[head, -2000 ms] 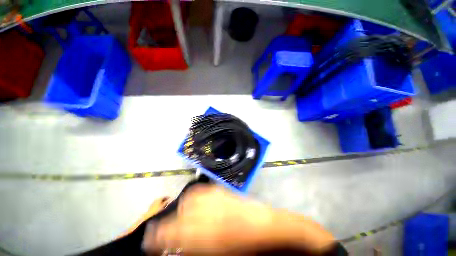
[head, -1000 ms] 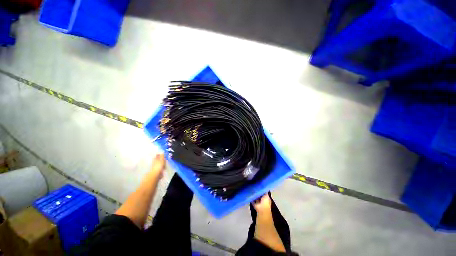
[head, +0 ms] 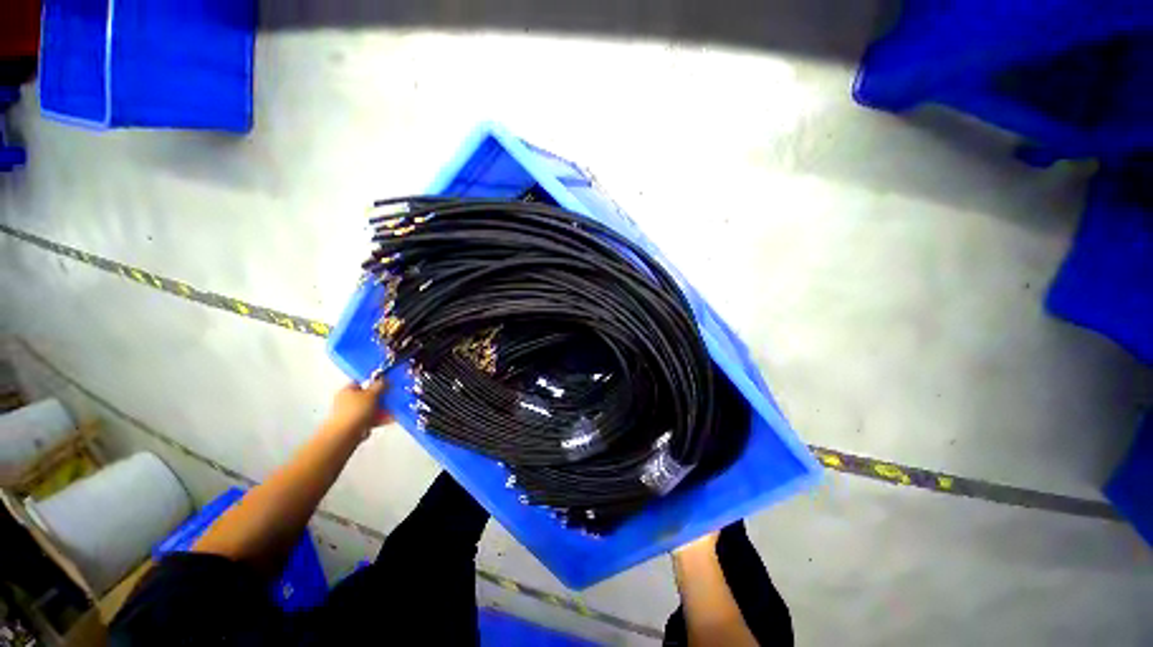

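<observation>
A blue plastic tote (head: 771,468) is held up in front of me, turned cornerwise. Coiled black cable bundles (head: 556,272) fill it, with gold and whitish ends together at the left side. Pale clear wraps (head: 663,468) show around the coils. My left hand (head: 359,407) grips the tote's left rim, with its fingers partly hidden. My right hand (head: 698,556) is at the tote's near right side, its fingers hidden under or behind the wall.
Blue totes stand at the upper left (head: 177,63) and right (head: 1113,272). A blue stool (head: 961,76) is at the upper right. White rolls (head: 114,512) lie at the lower left beside another blue bin (head: 301,575). Yellow-black tape (head: 190,288) crosses the grey floor.
The tote of cables has come up closer to the camera and looks larger, with both my hands on it. Two seconds ago a blurred hand was in front of it and the bench edge was in view.
</observation>
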